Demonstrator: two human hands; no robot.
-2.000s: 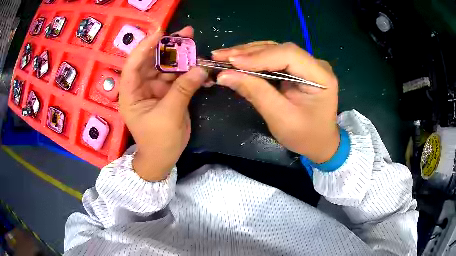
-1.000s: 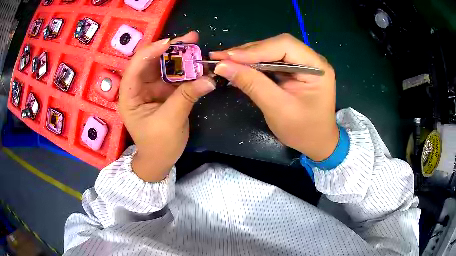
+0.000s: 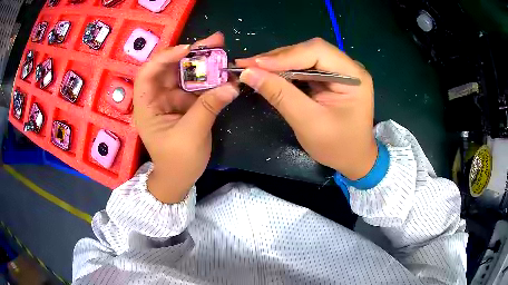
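My left hand (image 3: 178, 111) holds an open pink housing (image 3: 214, 69) between thumb and fingers, its inside facing up. A shiny amber-gold patch (image 3: 195, 71) shows in the left part of the housing. My right hand (image 3: 317, 106) holds slim silver tweezers (image 3: 320, 76) nearly level. The tweezer tips are at the housing's right side; whether they grip a small part is too small to tell. A blue band (image 3: 370, 170) is around my right wrist.
A red tray (image 3: 83, 113) at left has rows of pockets holding closed pink housings (image 3: 106, 148), partly assembled units (image 3: 72, 86) and a round pale disc (image 3: 118, 94). A green bench mat (image 3: 256, 136) bears pale scraps. A yellow ring (image 3: 480, 171) and dark equipment are at right.
The housing has moved slightly right and tilted, and its amber patch now shines brighter. The tweezers have turned from sloping down rightward to nearly level. Both hands keep their holds.
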